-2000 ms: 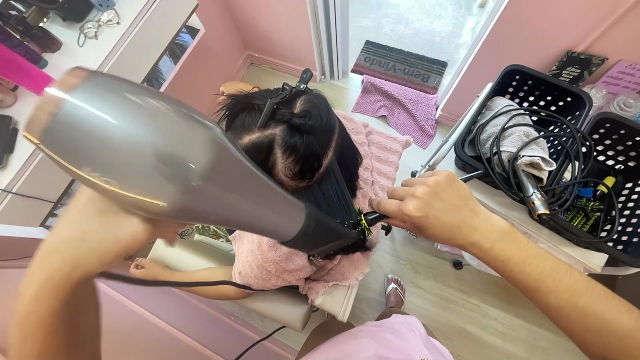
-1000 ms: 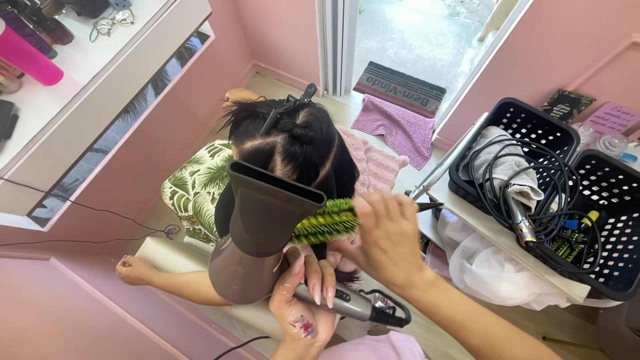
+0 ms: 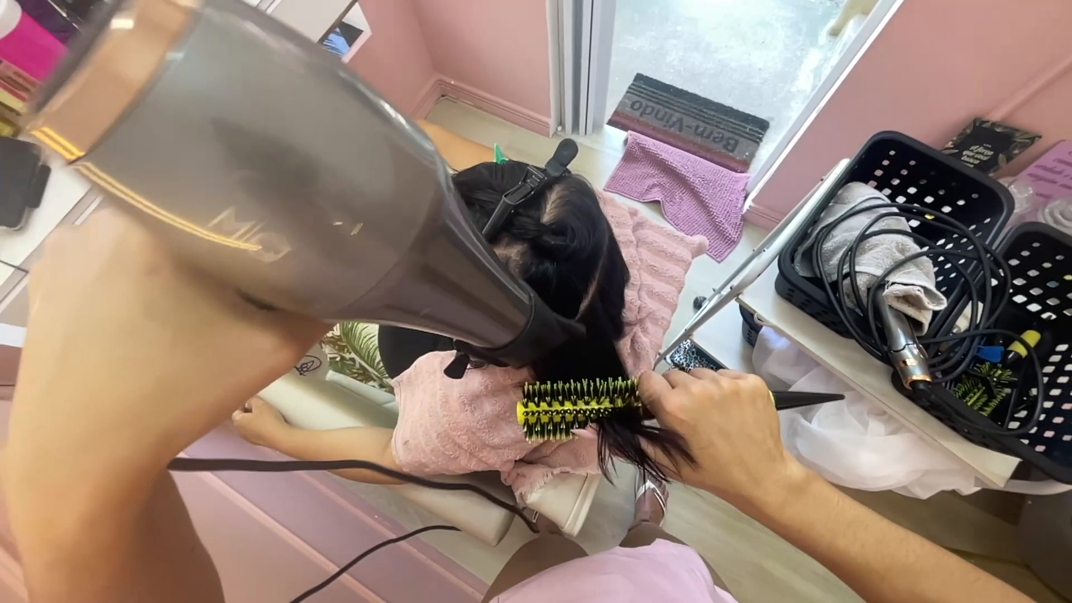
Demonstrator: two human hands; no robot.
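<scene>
A grey hair dryer [image 3: 318, 184] fills the upper left, its black nozzle pointing at the dark hair [image 3: 578, 226] of a seated person. My left hand [image 3: 167, 285] is behind the dryer's body, its fingers mostly hidden, and holds it up. My right hand [image 3: 720, 419] grips a yellow and black round hairbrush [image 3: 578, 409] near its bristles, the black tail handle sticking out to the right. Loose hair ends hang over the brush and by my fingers. A black clip [image 3: 529, 188] holds hair on the crown. A pink towel [image 3: 452, 414] covers the person's shoulders.
Right, a white trolley [image 3: 879, 377] carries black perforated baskets [image 3: 896, 167] with a grey towel [image 3: 871, 243], a coiled cable and a metallic tool [image 3: 904, 343]. The dryer's cord [image 3: 360, 466] crosses below the person's arm. A doormat [image 3: 688, 121] and purple mat [image 3: 678, 188] lie by the doorway.
The dryer has risen from in front of the hair to the upper left, nozzle now toward the hair. The brush has moved lower, and hair now lies across it.
</scene>
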